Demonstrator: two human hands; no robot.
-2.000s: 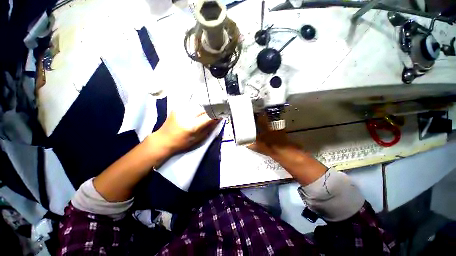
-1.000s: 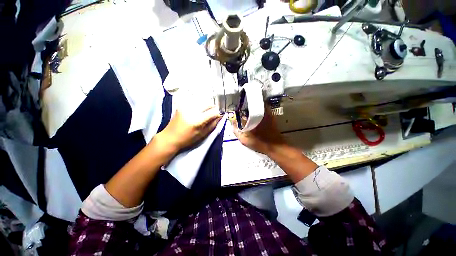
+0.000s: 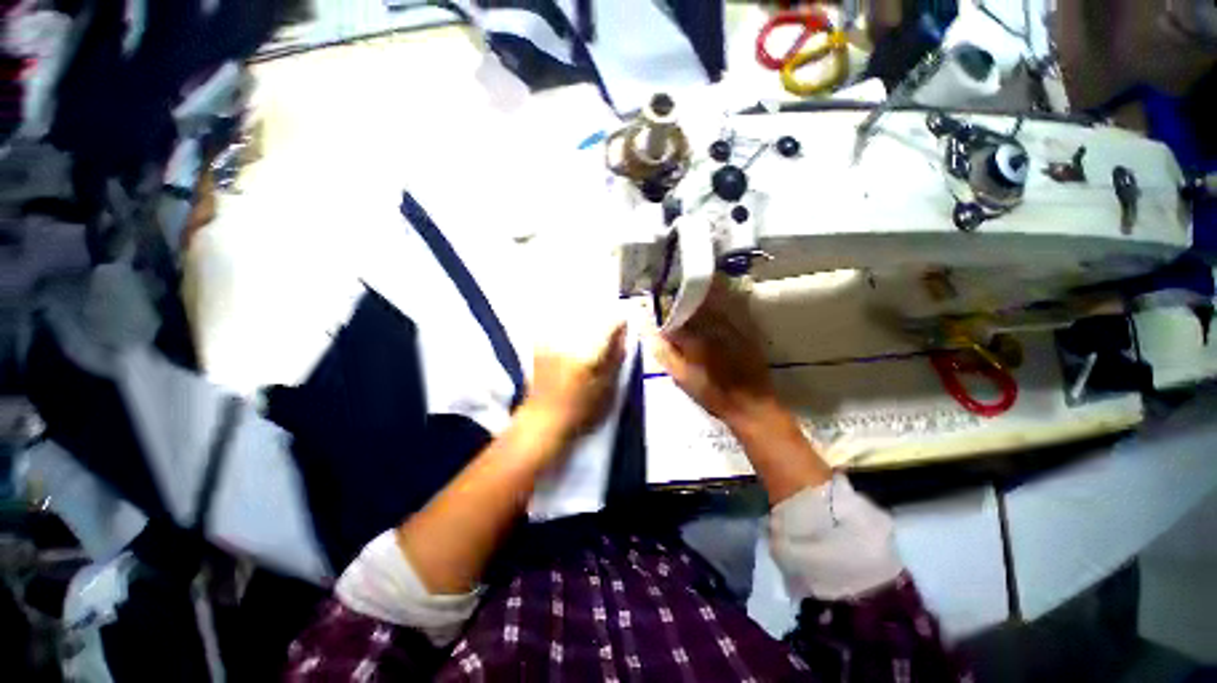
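The white-faced piece (image 3: 577, 483) with a navy edge runs from the machine head down to the table's front edge. My left hand (image 3: 574, 387) grips it left of the needle area, fingertips pinched on its upper end. My right hand (image 3: 721, 363) is just right of the needle area, fingers bent, partly behind the curved white guard (image 3: 691, 274); its grip is unclear. The needle and presser foot cannot be made out. A navy panel (image 3: 347, 414) lies at the left, beside a narrow navy strip (image 3: 461, 280) on white material.
The machine arm (image 3: 854, 174) spans the right side. Red-handled scissors (image 3: 977, 384) lie under it. Red and yellow loops (image 3: 807, 56) and a white cone (image 3: 968, 67) are behind it. A pile of cut pieces (image 3: 200, 454) hangs at the left edge.
The view has shifted, showing more behind the machine. My left hand has drawn slightly down and away from the needle area with the cloth. My right hand stays beside the guard.
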